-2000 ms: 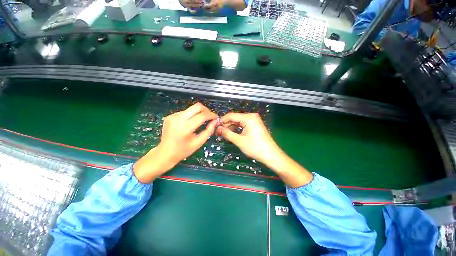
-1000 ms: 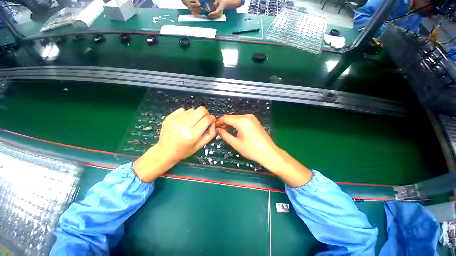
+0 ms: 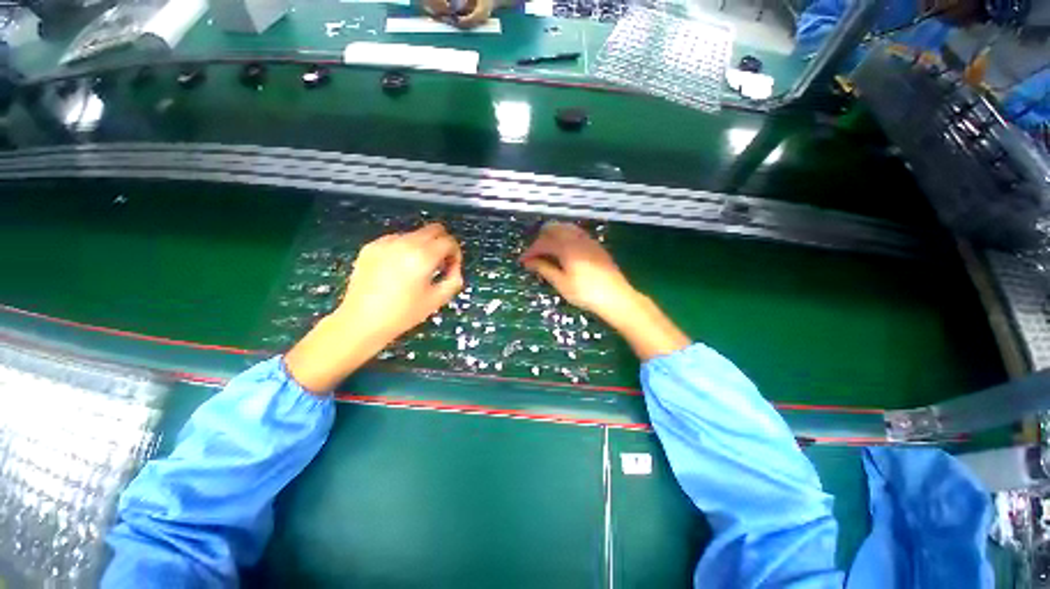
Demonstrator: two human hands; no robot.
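A clear blister tray with rows of small dark and shiny parts lies on the green belt in front of me. My left hand is over the tray's middle left, its thumb and fingers curled together. My right hand is over the tray's far right part, fingers bent downward at the parts. The hands are apart. The fingertips are small and blurred, so I cannot tell whether either hand holds a part.
Metal rails run behind the tray. Round black parts stand along the far side. Stacked clear trays lie at the near left, a white label on the near bench, and blue cloth at right. Another person's hands show opposite.
My hands were together over the tray and have parted. The right hand has moved away to the right and farther back; the left hand has shifted left. The view has shifted slightly.
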